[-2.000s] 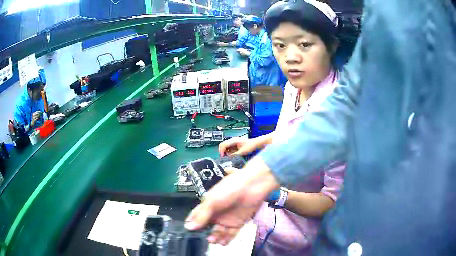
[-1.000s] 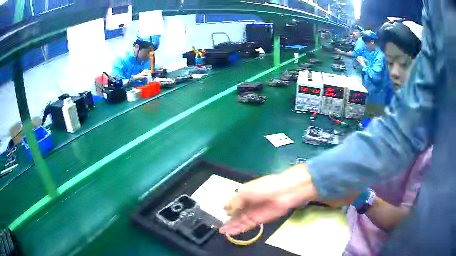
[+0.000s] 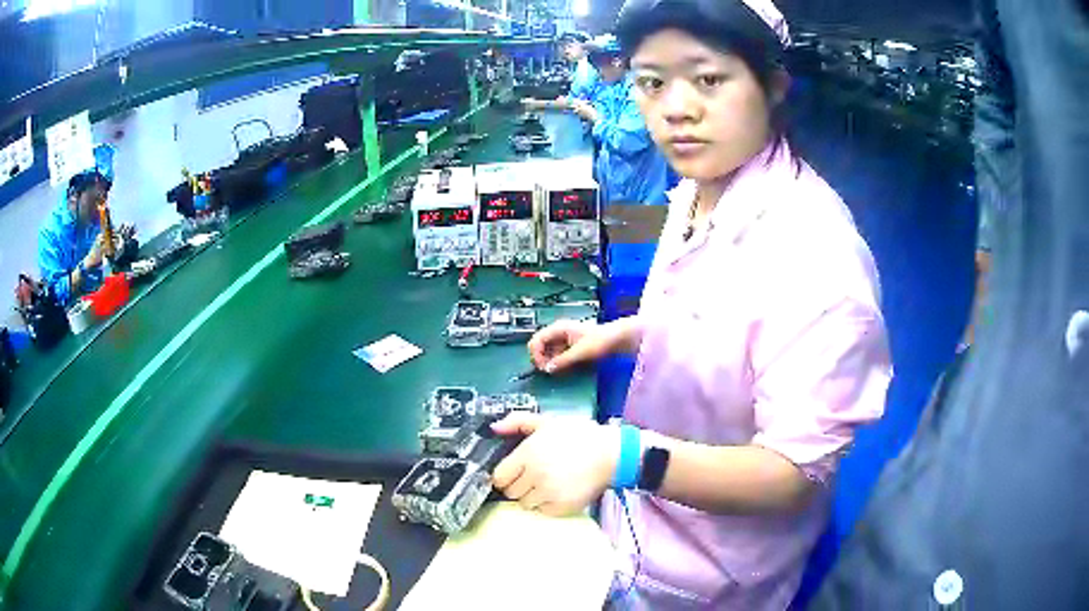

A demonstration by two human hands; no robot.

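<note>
Neither of my hands is in view. A dark rugged device unit with a pale rim [image 3: 203,571] lies on the black tray [image 3: 234,461] at the lower left, cut off by the bottom edge. A second unit [image 3: 444,489] is tilted in the hand of a person in pink, above the tray's right part. A small green piece [image 3: 319,501] lies on a white sheet [image 3: 282,532]. A tan ring [image 3: 380,580] overlaps that sheet. A yellowish sheet [image 3: 516,561] lies to its right.
Another unit [image 3: 450,414] sits behind the held one, and one more [image 3: 469,323] near the power supplies [image 3: 509,215]. A white card [image 3: 388,352] lies on the green bench. A blue-grey garment [image 3: 955,477] fills the right edge; its wearer is unclear.
The hand in the blue-grey sleeve has left the picture. The view has swung right again since one second ago. The person in pink is in full view, holding a unit over the tray.
</note>
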